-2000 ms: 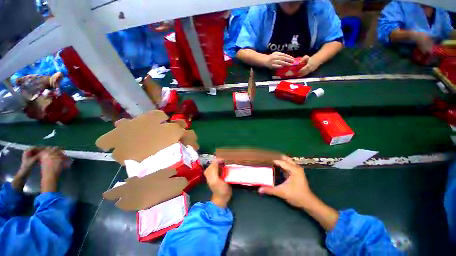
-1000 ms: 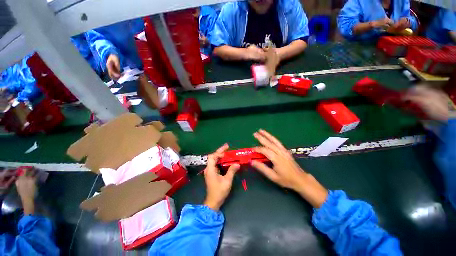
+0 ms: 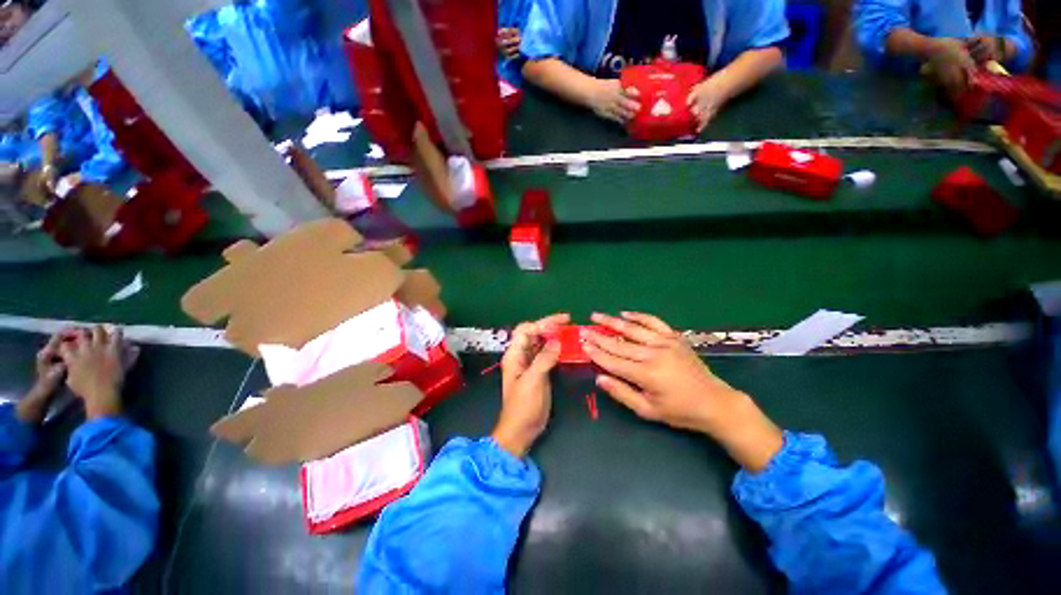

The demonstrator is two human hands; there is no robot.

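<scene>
A red carton is held between my two hands at the near edge of the belt. Its red face is up and mostly covered by fingers; no white shows. My left hand grips its left end. My right hand lies over its right part with the fingers spread across it. Thin red strands lie on the dark worktop just below the carton. Open cartons stand at the left, with brown lids up and a white layer inside.
The green belt runs beyond a chipped rail and carries several red cartons. A white slip lies on the rail at right. A thick frame post stands at left. Workers in blue sit opposite and at left.
The carton, open with white showing two seconds ago, is now closed and red side up. My right hand has moved over it. Cartons on the belt have shifted, and the view has moved slightly.
</scene>
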